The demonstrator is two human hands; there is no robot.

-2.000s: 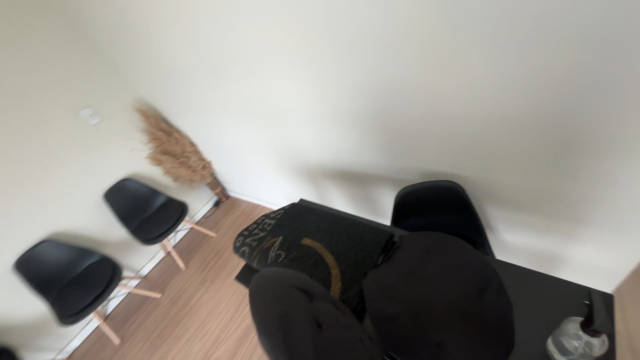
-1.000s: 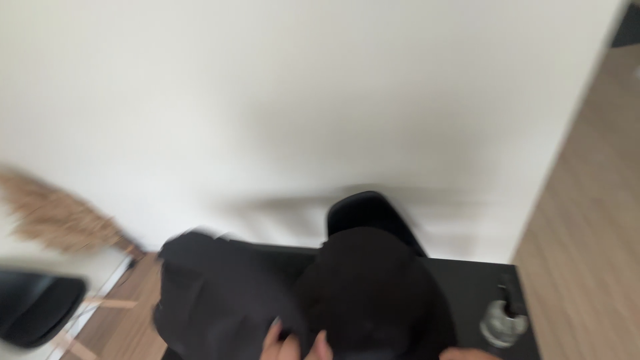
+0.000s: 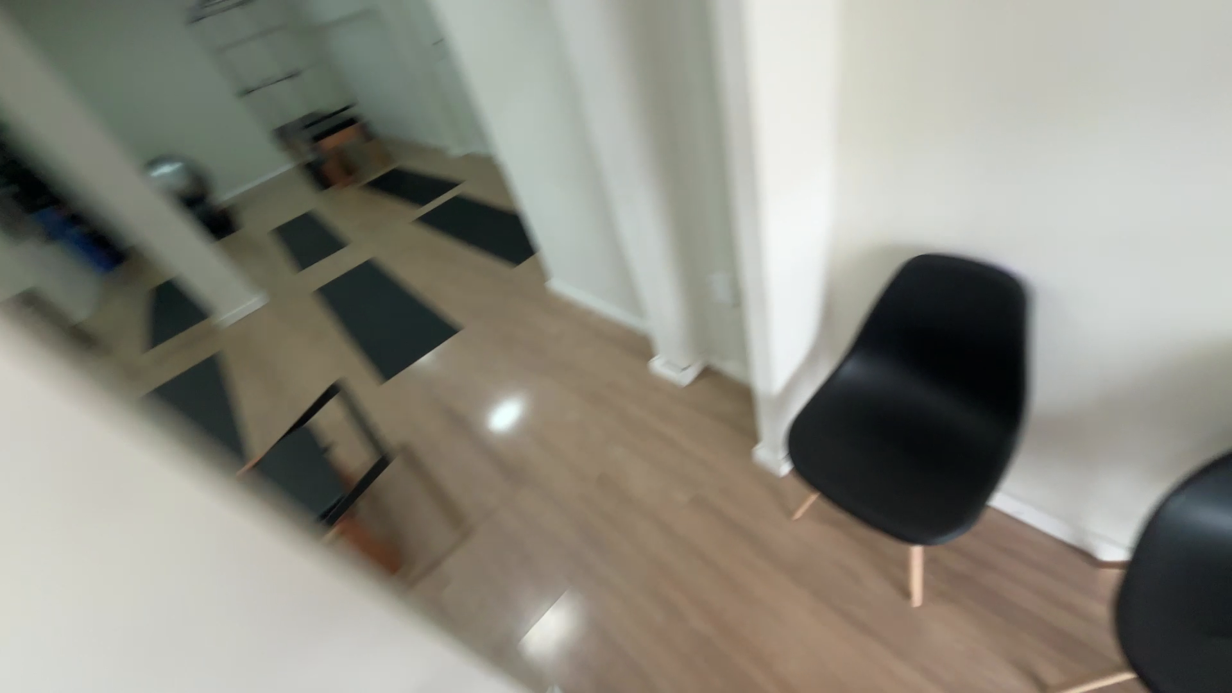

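Neither my left hand nor my right hand shows in the head view, so what they hold or touch is hidden. The nearest whole object is a black shell chair (image 3: 919, 414) with light wooden legs, standing against the pale wall right of centre. Part of a second black chair (image 3: 1184, 577) is cut off by the right edge. The view is tilted and somewhat blurred.
A pale wall edge (image 3: 173, 539) crosses the lower left. Beyond the wooden floor (image 3: 616, 500) lie several dark mats (image 3: 388, 318), with a dark-framed piece of equipment (image 3: 337, 452) nearby. A white column (image 3: 144, 173) and a grey ball (image 3: 178, 178) stand farther back.
The view has swung far away from the dark table. The hands, dark cloth items and glass container seen one second ago are out of view.
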